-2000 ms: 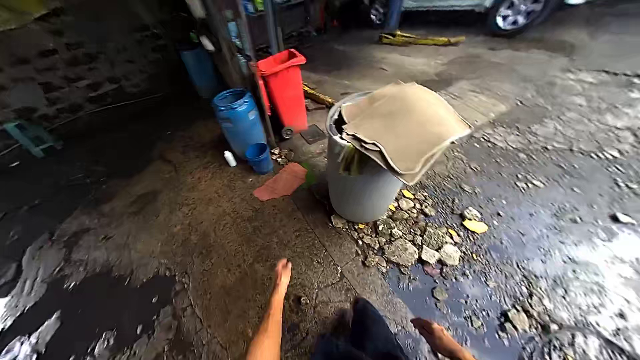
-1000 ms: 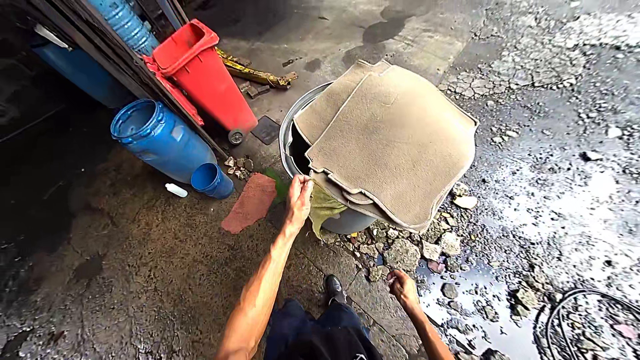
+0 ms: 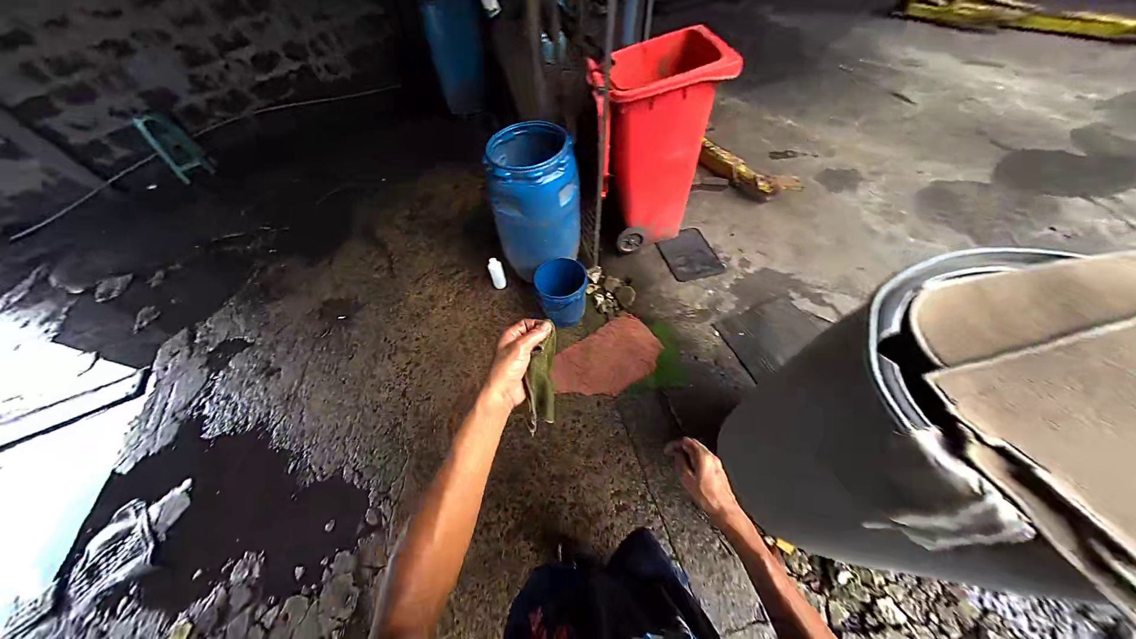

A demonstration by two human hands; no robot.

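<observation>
My left hand (image 3: 517, 362) is closed on an olive-green cloth (image 3: 542, 377), which hangs down from the fingers over the wet ground. Just beyond it stands a small blue bucket (image 3: 562, 302), with a reddish mat (image 3: 612, 357) lying flat beside it. My right hand (image 3: 701, 475) is low, near the side of a large grey drum (image 3: 799, 453); its fingers are curled, and whether anything is in them cannot be told. Tan floor mats (image 3: 1056, 382) lie across the drum's top.
A blue plastic barrel (image 3: 537, 213) and a red wheeled bin (image 3: 661, 142) stand ahead. A white bottle (image 3: 497, 273) is left of the bucket. Rubble (image 3: 879, 603) lies below the drum. A green stool (image 3: 173, 146) is by the stone wall. Puddles cover the ground at left.
My left hand was at the drum's edge on the green cloth one second ago; now it holds the cloth away from the drum. The view has swung left.
</observation>
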